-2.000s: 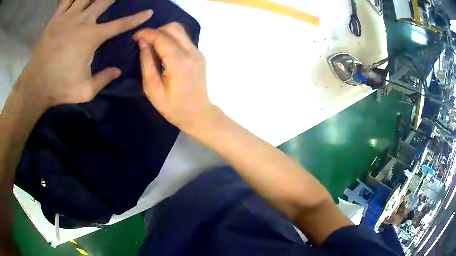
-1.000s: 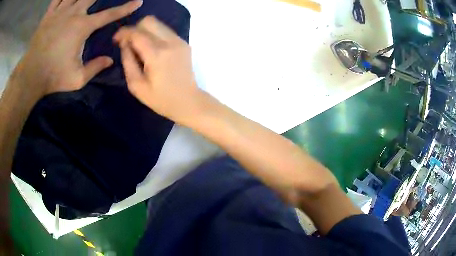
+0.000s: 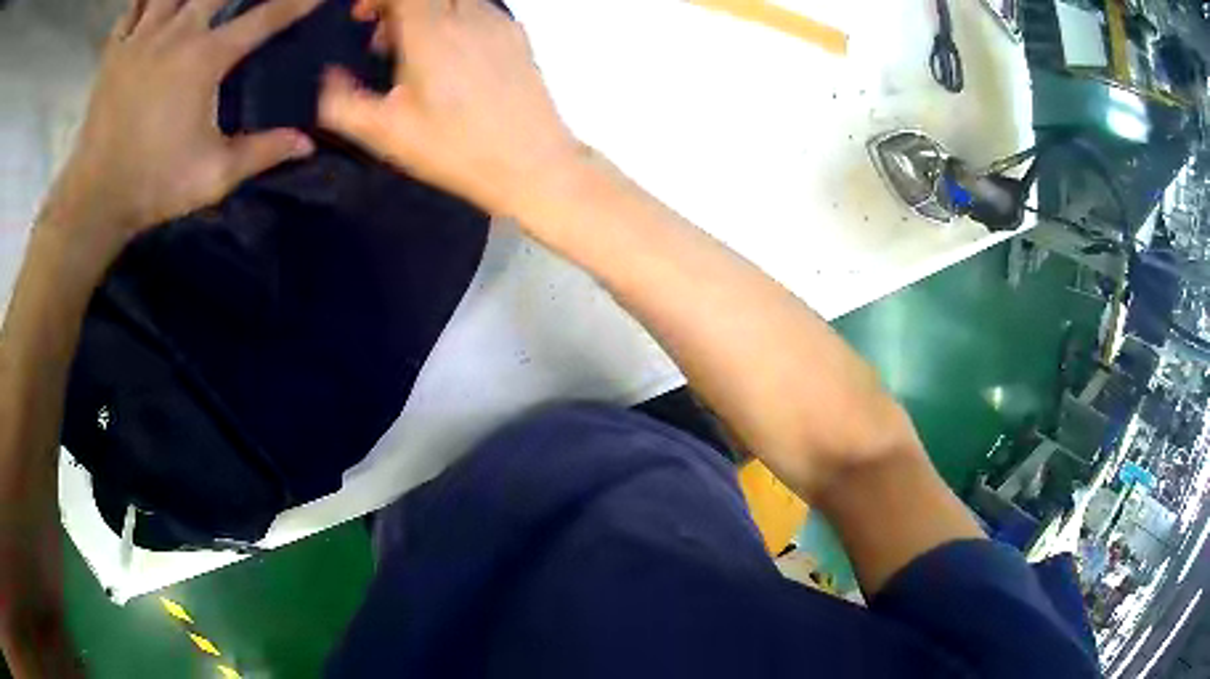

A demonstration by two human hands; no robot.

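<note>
A dark navy garment (image 3: 305, 305) lies on the white table at the left, with a small shiny spot near its lower left edge. My left hand (image 3: 166, 126) lies on its upper part with the fingers spread and partly cut off by the top edge. My right hand (image 3: 458, 93) is beside it over the garment's upper right part, thumb and fingers bent apart near the cloth. It is slightly blurred, and whether it pinches the cloth cannot be told.
The steam iron (image 3: 922, 179) lies at the table's right end. Dark snips (image 3: 945, 60) lie above it. A yellow-orange strip (image 3: 783, 24) lies on the table (image 3: 690, 133) at the top. A yellow object (image 3: 770, 507) shows below my right forearm. Green floor (image 3: 929, 345) surrounds the table.
My right hand has moved up and its fingers have spread from a pinch. My left hand stays on the cloth. The view has shifted, and the yellow object has come into view.
</note>
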